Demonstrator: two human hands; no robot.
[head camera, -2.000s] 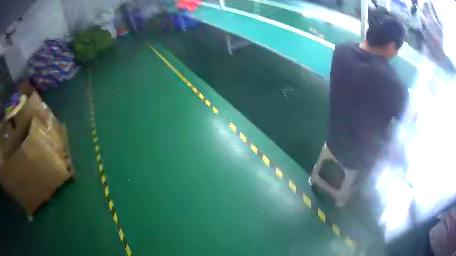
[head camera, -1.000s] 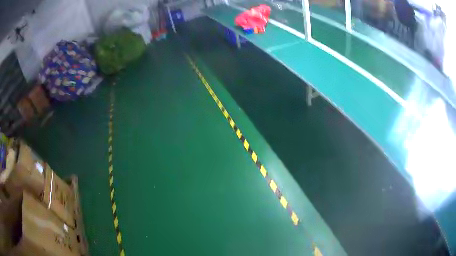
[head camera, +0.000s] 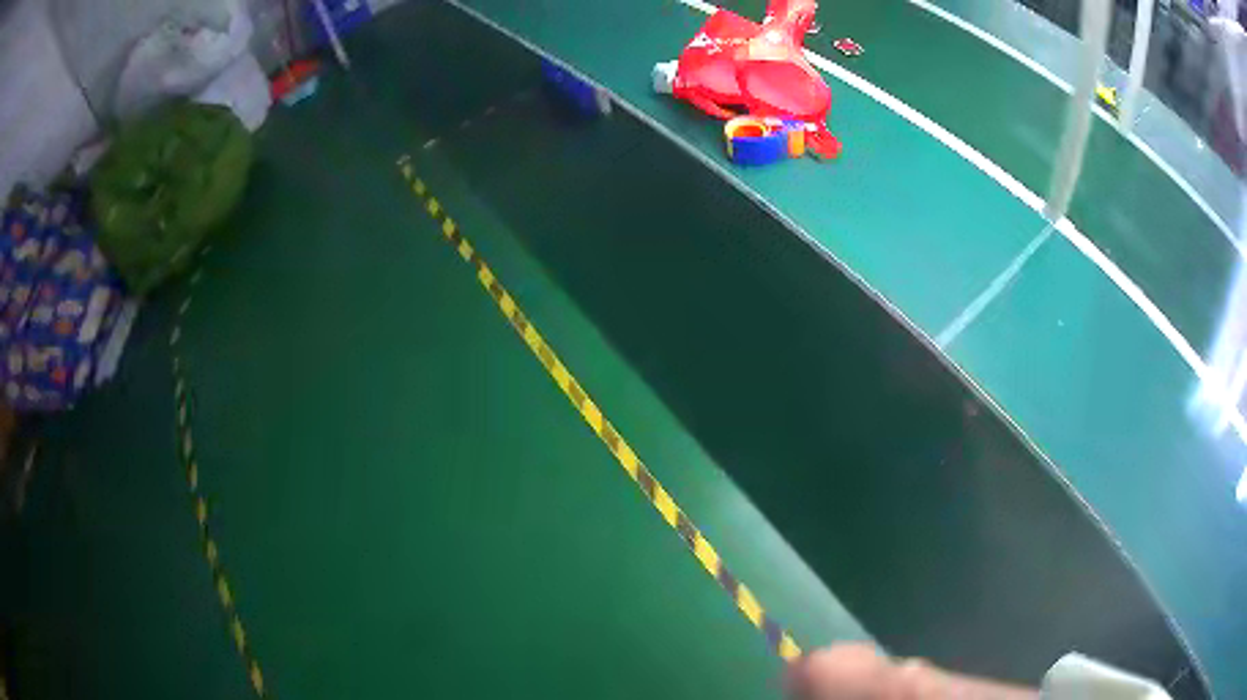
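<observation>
A crumpled red plastic bag (head camera: 759, 71) lies on the long green-topped bench (head camera: 875, 226) ahead. Small round blue and orange items (head camera: 763, 142), perhaps tape rolls, sit against its near side by the bench edge. A small whitish item (head camera: 666, 77) is at its left. Part of my right hand (head camera: 875, 676) shows at the bottom edge, cut off and blurred, with something white (head camera: 1098, 680) at the wrist side. Its fingers and anything in them are hidden. The hand is far from the bag and touches nothing visible. My left hand is out of the picture.
Yellow-black tape (head camera: 588, 410) runs along the green floor left of the bench. A green sack (head camera: 171, 192) and a blue patterned bundle (head camera: 62, 308) stand at the left wall. White upright posts (head camera: 1084, 116) rise from the bench's middle strip. A blue bin (head camera: 574, 90) is under the bench.
The view has moved forward along the bench, so the red bag looks larger and nearer. The cardboard boxes at the left have nearly left view. My right hand has come in at the bottom edge.
</observation>
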